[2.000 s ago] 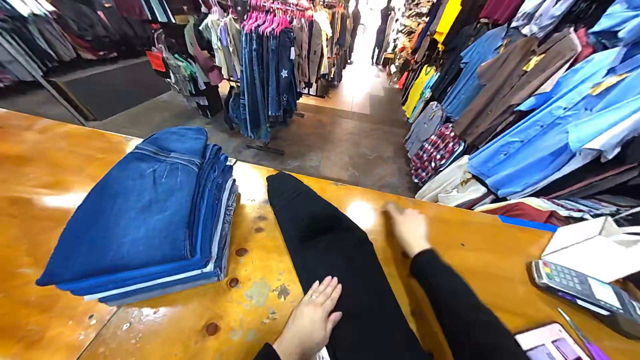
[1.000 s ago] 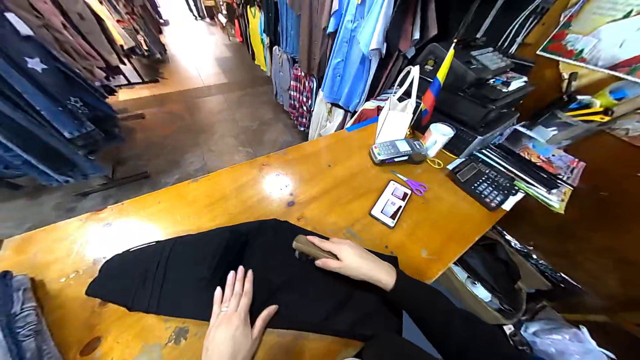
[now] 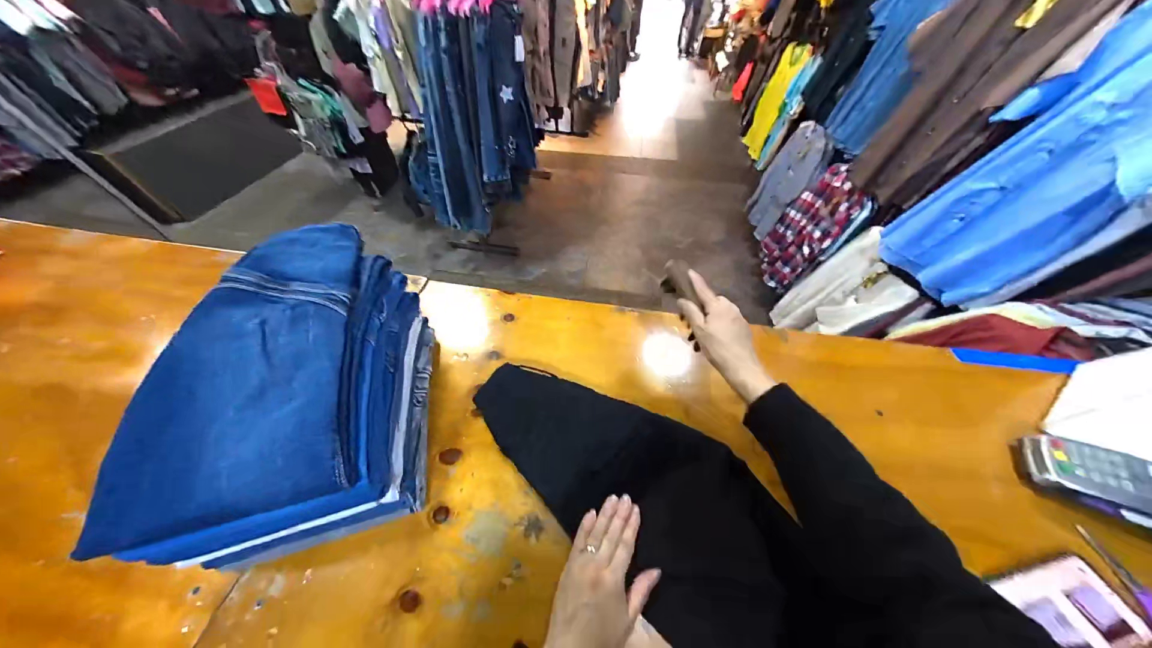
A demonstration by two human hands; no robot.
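Black folded trousers (image 3: 621, 450) lie on the wooden counter (image 3: 342, 603). My left hand (image 3: 603, 576), with a ring on one finger, rests flat on their left edge, fingers slightly apart. Past their far right side, my right hand (image 3: 724, 337) is raised over the counter's far edge and grips a brown brush (image 3: 686, 286), its dark bristles partly showing under the fingers. To the left of the trousers stands a stack of folded blue jeans (image 3: 252, 387), with lighter and grey denim lower down.
A card terminal (image 3: 1089, 472) and a phone (image 3: 1071, 598) lie at the right, with purple-handled scissors (image 3: 1136, 589) partly in view. Beyond the counter hang jeans (image 3: 468, 117) on a rack and blue shirts (image 3: 1026, 180). A white bag (image 3: 1102, 400) stands at the right edge.
My right hand has lifted off the black trousers with the brush and now is beyond them. My left hand stays on the cloth. The view has swung left since one second ago.
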